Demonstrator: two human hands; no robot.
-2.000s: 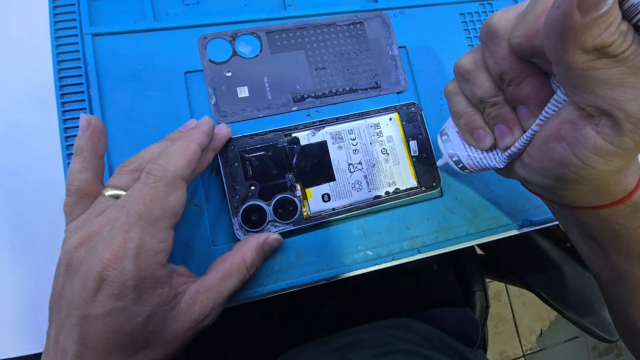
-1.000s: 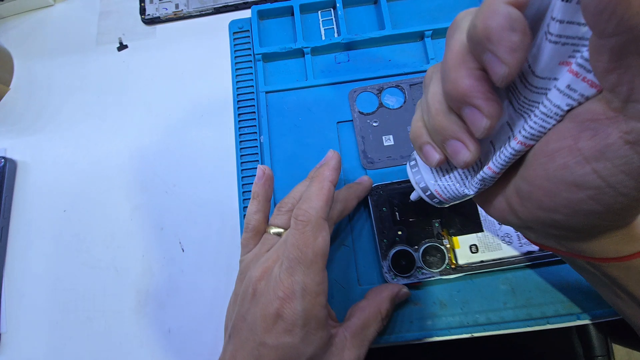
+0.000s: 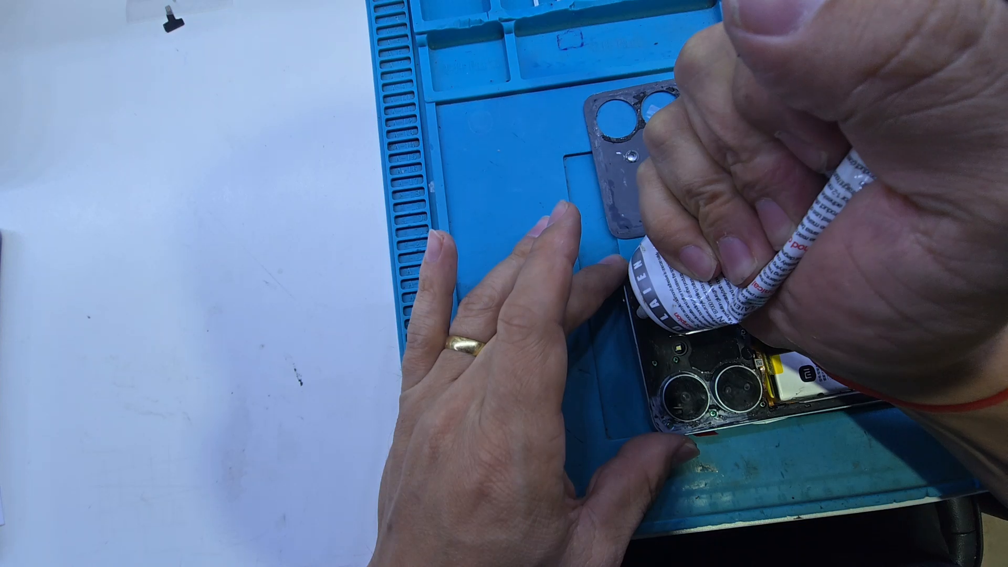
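An opened smartphone (image 3: 701, 362) lies with its two camera lenses and part of a white battery (image 3: 803, 374) showing; my right hand covers much of the rest. My right hand (image 3: 819, 181) squeezes a white printed glue tube (image 3: 693, 291), its nozzle pointing down at the phone's upper left edge. My left hand (image 3: 504, 378), with a gold ring, rests palm down on the left. Its thumb is by the phone's lower edge and a forefinger reaches the upper left corner. Beyond the phone lies the grey back cover (image 3: 618, 181) with two camera holes, partly hidden by my right hand.
A blue silicone work mat (image 3: 504, 165) with moulded compartments (image 3: 470, 63) and a ribbed left edge lies beneath the phone. White tabletop (image 3: 197, 276) extends to its left, with a small black part (image 3: 172, 20) near the top. Another object's dark edge shows at the far left.
My right hand and the tube have moved from the phone's battery end to its camera end, now at the upper left edge. My left hand stays beside the phone. The view has shifted left.
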